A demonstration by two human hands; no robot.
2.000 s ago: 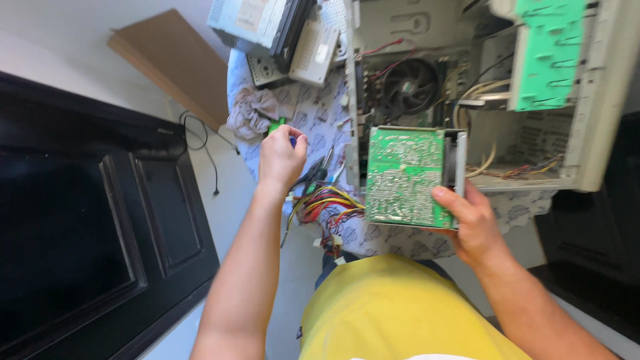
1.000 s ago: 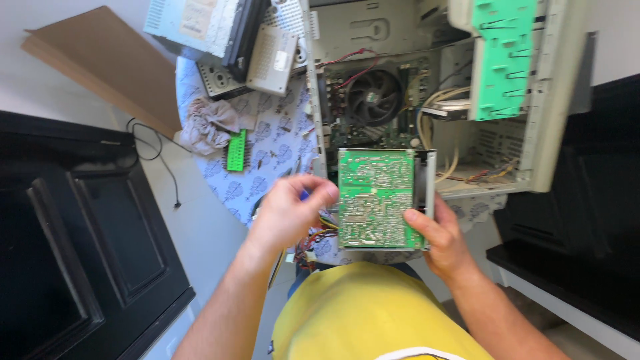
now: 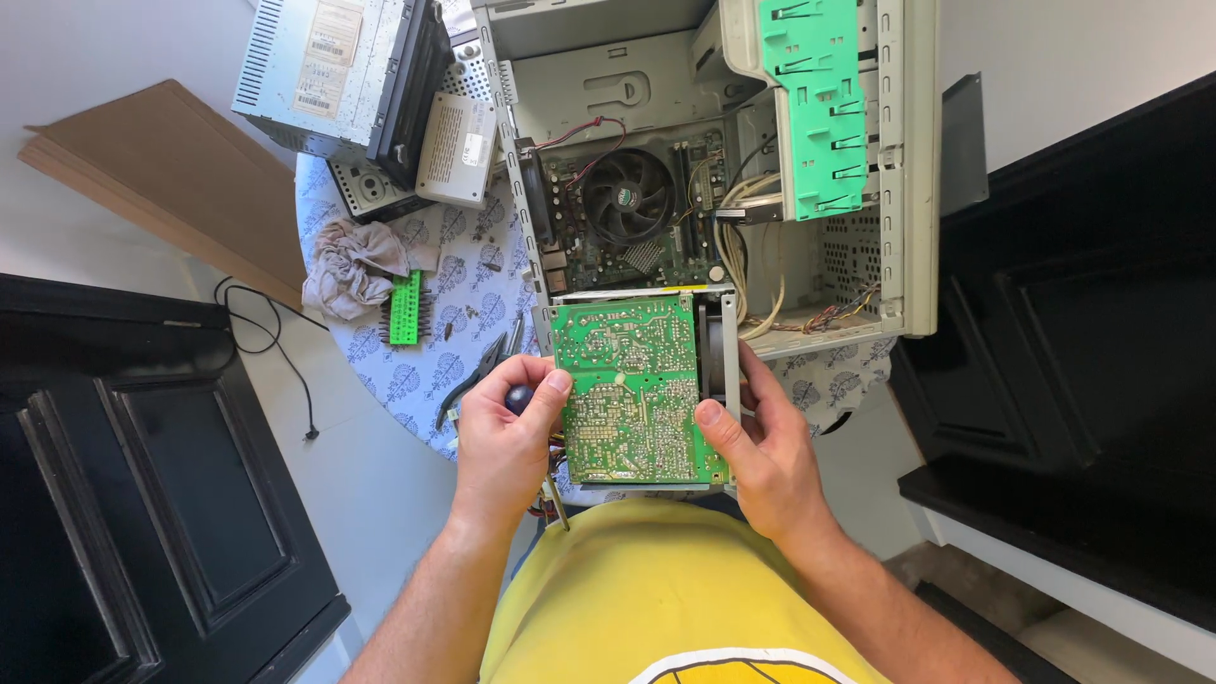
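Observation:
A power supply unit's green circuit board (image 3: 627, 399), solder side up in its metal housing, lies between my hands at the near edge of an opened computer case (image 3: 898, 190). My right hand (image 3: 765, 442) grips the housing's right side, thumb on the board's edge. With thumb and fingers my left hand (image 3: 513, 427) pinches the board's left edge. It also holds a screwdriver with a dark blue handle (image 3: 519, 399), whose shaft points down toward the yellow shirt. Black-handled pliers (image 3: 470, 380) lie just left of the board. Wires under the left hand are partly hidden.
Inside the case are a CPU cooler fan (image 3: 627, 197), cables and a green plastic bracket (image 3: 825, 114). On the patterned cloth (image 3: 380, 380) lie a crumpled rag (image 3: 351, 266), a green bit holder (image 3: 406, 307) and metal drive units (image 3: 456, 147). Cardboard (image 3: 171, 180) leans at left.
My left hand has moved from beside the green bit holder to the left edge of the circuit board. My right hand keeps its hold on the housing.

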